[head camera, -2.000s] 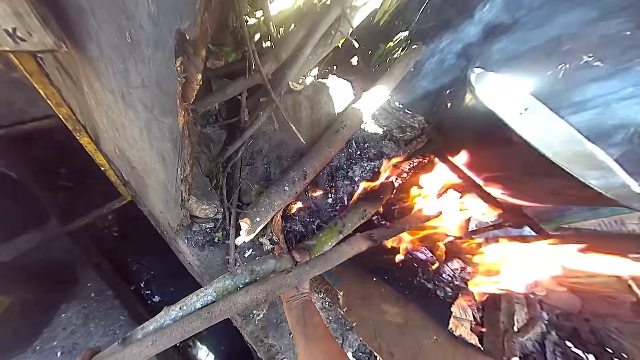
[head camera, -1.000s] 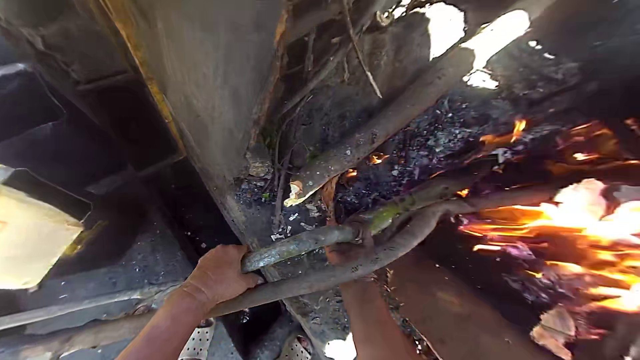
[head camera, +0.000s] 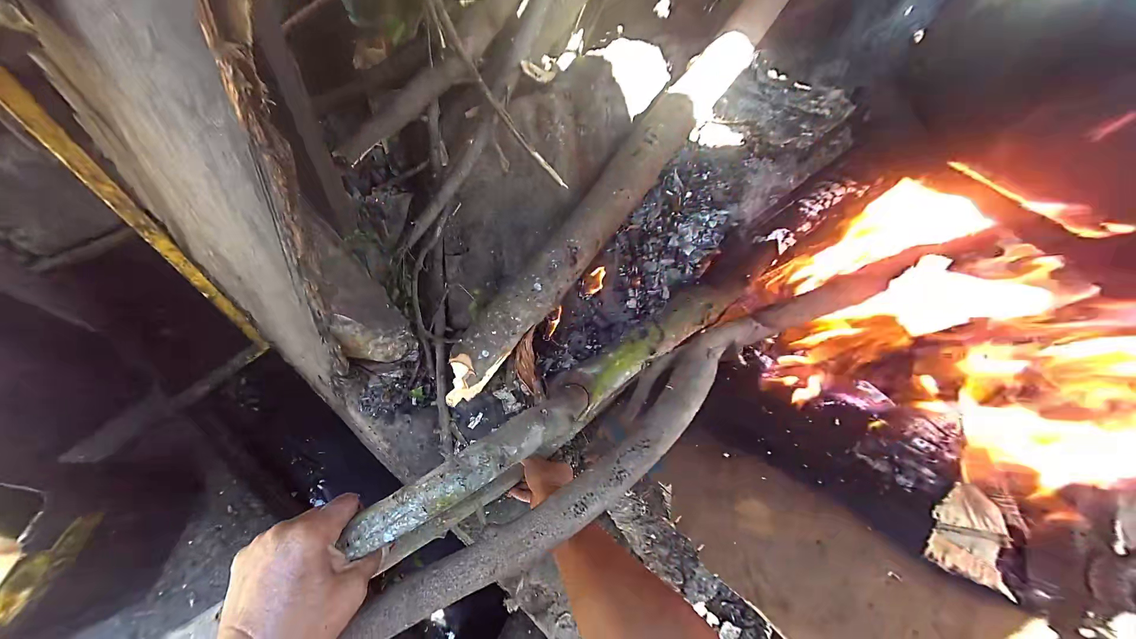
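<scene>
My left hand (head camera: 297,568) grips the near end of a mossy wooden branch (head camera: 461,470) at the lower left, beside a thinner stick under it. Farther along, my right hand (head camera: 543,479) reaches up between the branches, its fingers curled at the underside of the mossy one; a curved branch (head camera: 612,479) crosses over my right wrist. Both branches run up and right into the flames (head camera: 932,293). Another thick branch (head camera: 568,257) lies above them over ash, its broken end toward me.
A weathered timber (head camera: 204,169) and a yellow strip (head camera: 133,209) stand at the left. Thin twigs (head camera: 435,293) tangle in the middle. Grey ash (head camera: 674,231) and small embers lie near the fire. A brown flat surface (head camera: 781,524) is at the lower right.
A second ago the curved branch lay closer along the mossy one; now they spread apart toward me. The long blade-like piece seen at the right two seconds ago is out of view.
</scene>
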